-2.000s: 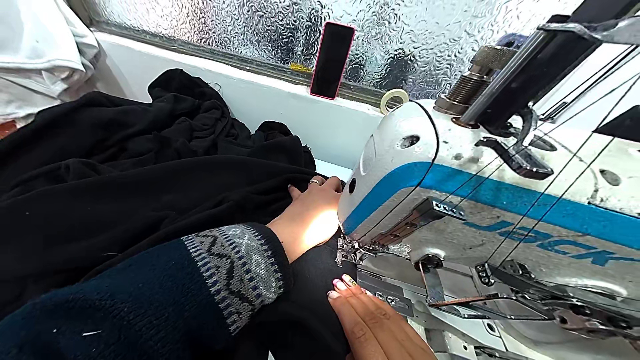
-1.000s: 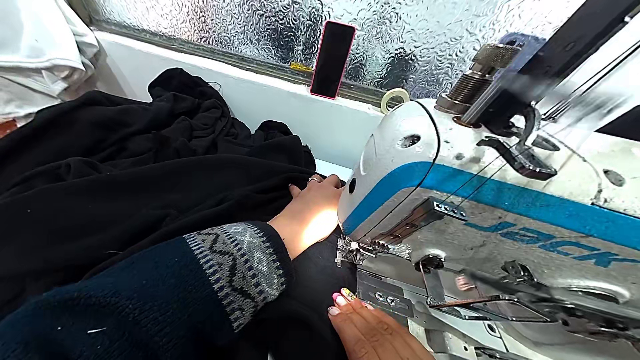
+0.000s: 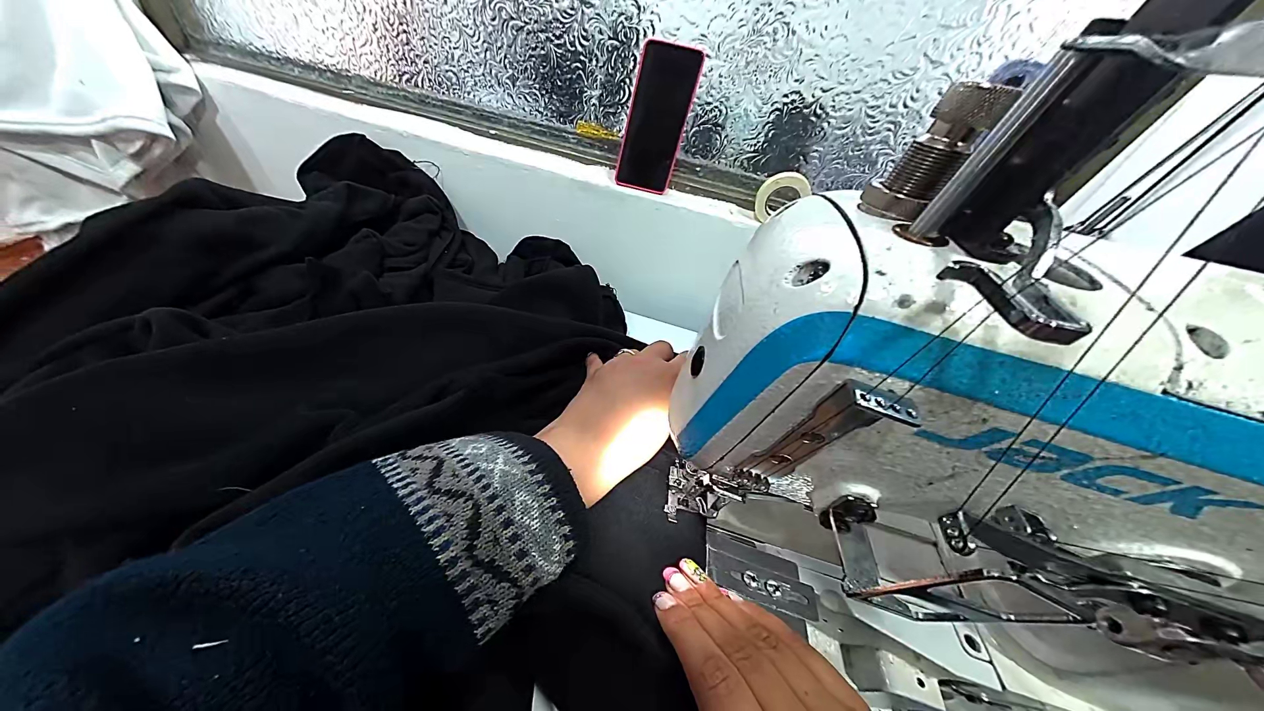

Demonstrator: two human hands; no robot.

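Observation:
Black knit fabric (image 3: 395, 365) lies in folds over the left side and runs flat beneath the presser foot (image 3: 691, 491) of a white and blue Jack overlock sewing machine (image 3: 820, 286). My left hand (image 3: 624, 415), with a ring on one finger, rests on the fabric behind and left of the foot, its fingertips partly hidden by the machine head. In front of the foot, my right hand (image 3: 746, 642) lies with fingers extended and close together on the fabric edge, beside the metal plate (image 3: 760, 578). Neither hand visibly pinches the cloth.
A phone with a pink edge (image 3: 660, 117) leans against the textured window on the sill. A roll of tape (image 3: 782, 196) stands beside it. White cloth (image 3: 89, 109) hangs at the upper left. Taut threads and metal looper parts (image 3: 987, 583) are at the right.
Both hands stay nearly in place, with the right fingers still by the plate. The thread levers at the machine's right, blurred one second ago, now look sharp.

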